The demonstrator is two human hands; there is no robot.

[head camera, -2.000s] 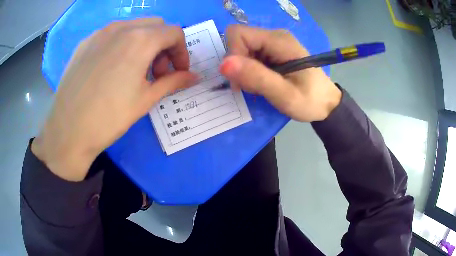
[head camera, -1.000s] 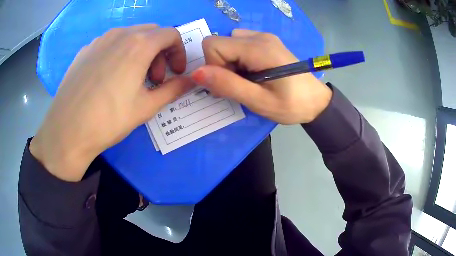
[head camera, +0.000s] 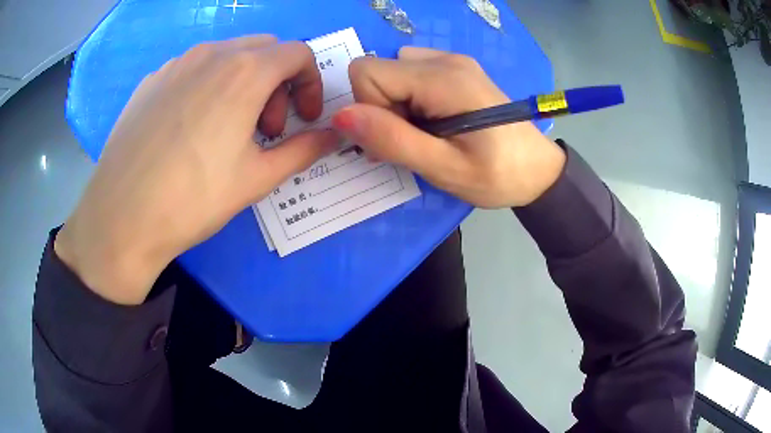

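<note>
A small stack of white label slips point(head camera: 347, 207) with printed Chinese lines and some handwriting lies on the blue stool top point(head camera: 313, 287). My right hand point(head camera: 456, 127) holds a pen point(head camera: 507, 112) with a dark barrel, yellow band and blue cap on its end. The pen tip is low over the top slip, near the handwriting. My left hand point(head camera: 203, 152) rests over the slips' left side, fingers curled and thumb against the paper near my right thumb. The hands hide the upper middle of the slip.
Two small crumpled, whitish clear things point(head camera: 391, 15) lie at the stool's far edge; I cannot tell what they are. My legs are below the stool. Grey floor point(head camera: 626, 169) with a yellow line is at the right. A plant shows at the upper right corner.
Compared with two seconds ago, my right hand and the pen have moved left, closer to my left hand. My left hand has hardly moved. The view has shifted slightly.
</note>
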